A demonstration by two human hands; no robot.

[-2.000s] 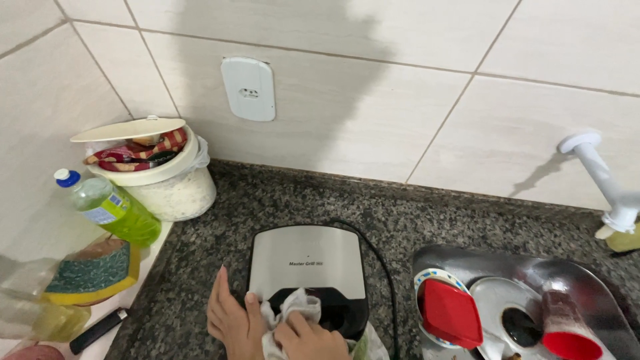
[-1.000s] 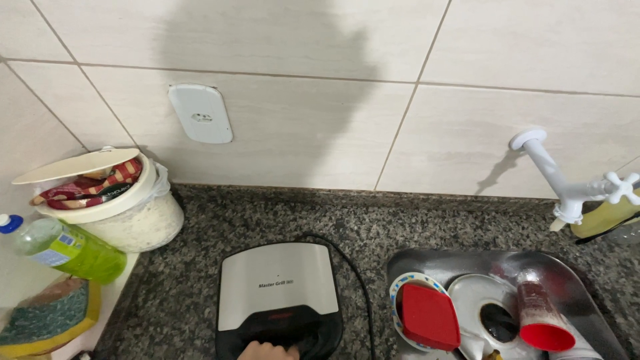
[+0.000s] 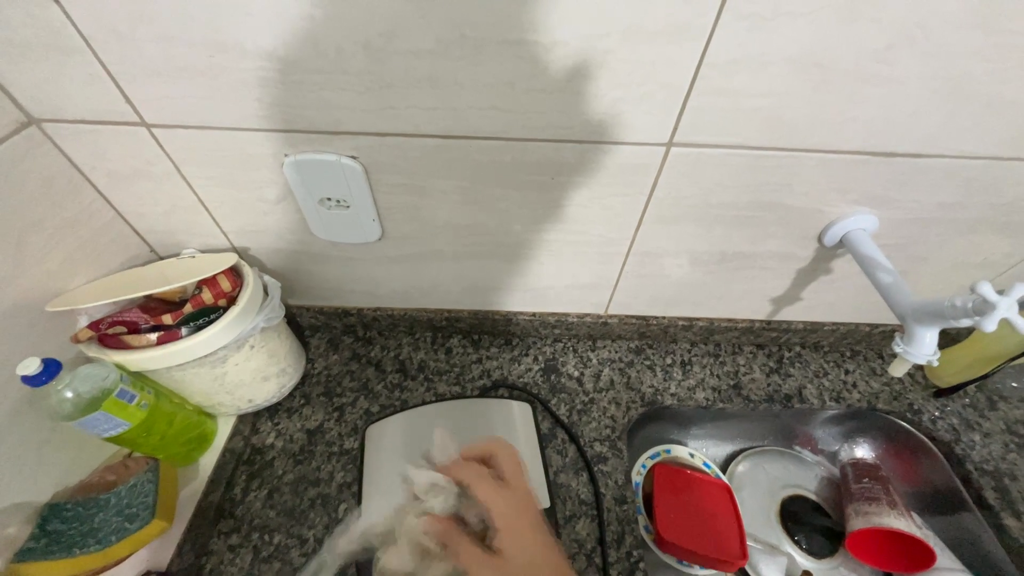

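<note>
Fingers of my right hand [image 3: 500, 508] are closed around a crumpled whitish cloth [image 3: 428, 496], blurred by motion, over the lid of an electric sandwich grill [image 3: 456, 424]. The grill has a silver-grey lid and lies closed on the speckled granite counter; its front is hidden by the hand and cloth. A black power cord [image 3: 588, 464] curves from behind it down its right side. My left hand is not in view.
At left are a lined waste bin [image 3: 276, 364] full of wrappers, a green detergent bottle [image 3: 160, 424] and a sponge [image 3: 100, 512]. At right, a steel sink [image 3: 880, 424] holds a red container [image 3: 696, 516], a plate [image 3: 780, 472] and a red cup [image 3: 888, 544] beneath a white tap [image 3: 888, 280].
Two seconds ago both hands were at the grill's front with the cloth; one second ago only fingers at its handle showed. Now the right hand and cloth are over the lid.
</note>
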